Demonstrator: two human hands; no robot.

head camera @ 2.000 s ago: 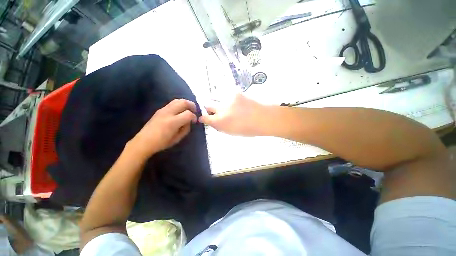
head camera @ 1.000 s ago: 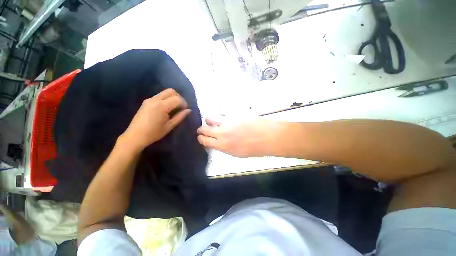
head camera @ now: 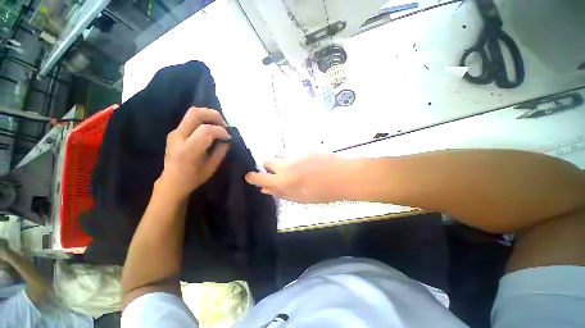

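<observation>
A large black garment piece (head camera: 173,224) covers the left of the white machine table and hangs over its front edge. My left hand (head camera: 196,148) is on the cloth near its upper right edge, with fingers bent and cloth pinched at the fingertips. My right hand (head camera: 292,178) holds the cloth's right edge between thumb and fingers. The sewing machine head (head camera: 292,22) is at the top, with the presser foot area (head camera: 322,90) above and right of my hands; glare hides its detail. The cloth lies apart from the needle area.
Black-handled shears (head camera: 492,57) and metal snips (head camera: 550,104) lie at the right. A holed metal disc (head camera: 345,97) lies beside the machine head. A red crate (head camera: 78,186) stands left, a cream bundle (head camera: 218,302) below. Another person's arm (head camera: 24,269) shows at lower left.
My left hand has moved up and slightly left along the cloth. My right hand has moved a little down from the first frame. The cloth's top edge has changed shape, and the view has shifted slightly.
</observation>
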